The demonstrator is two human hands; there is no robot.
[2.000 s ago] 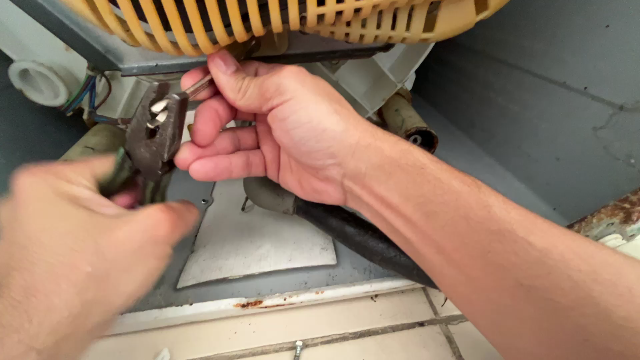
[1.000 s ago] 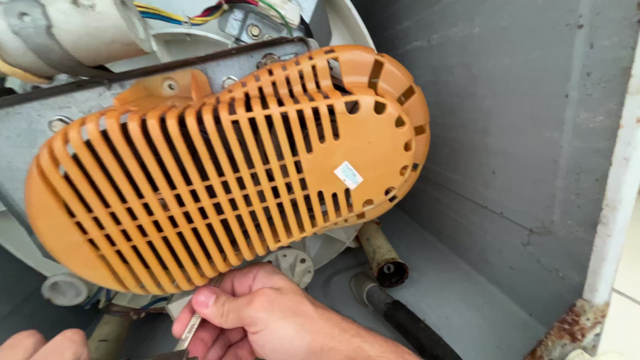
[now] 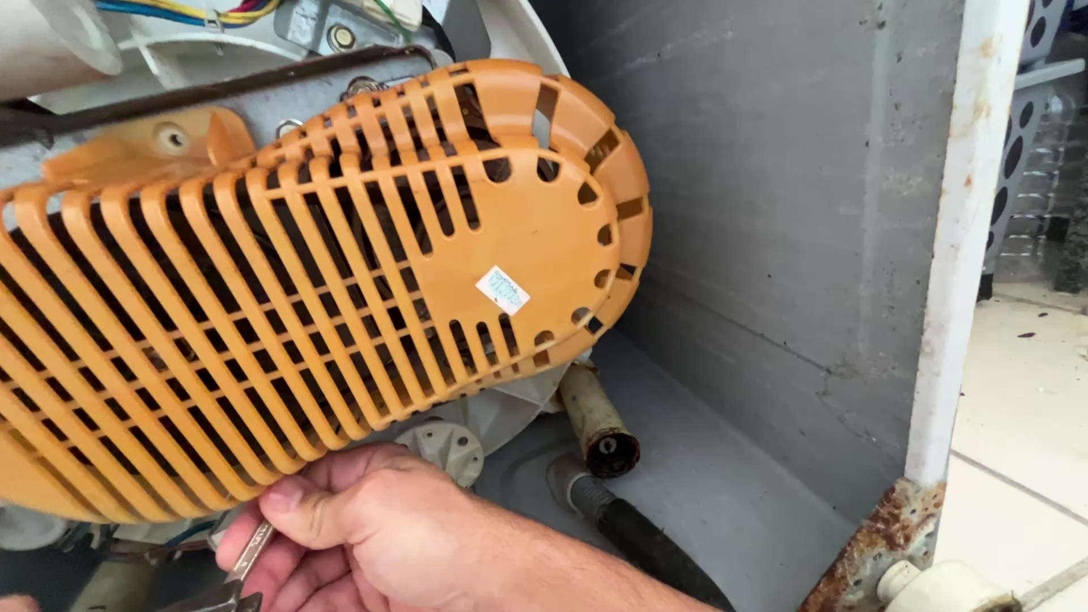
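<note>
An orange slotted plastic belt cover (image 3: 357,280) with a small sticker fills the middle of the view inside a grey metal housing. Just below its lower edge, my right hand (image 3: 365,527) holds a thin metal wrench (image 3: 255,548) between thumb and fingers; the wrench's upper end is hidden under the cover. Metal jaws of pliers (image 3: 225,599) meet the wrench's lower end at the bottom edge. Of my left hand only a sliver (image 3: 19,603) shows in the bottom left corner, so its grip is hidden.
A grey side panel (image 3: 748,212) stands at the right, with a rusty corner bracket (image 3: 875,544) and a white foot below. Near my right wrist are a tube with a rusty end (image 3: 599,425) and a black hose (image 3: 654,544). Coloured wires (image 3: 195,12) run along the top left.
The view has swung up and rightward from the housing's lower edge to the cover. My left hand, around the pliers two seconds ago, has almost left the frame. My right hand stays beneath the cover.
</note>
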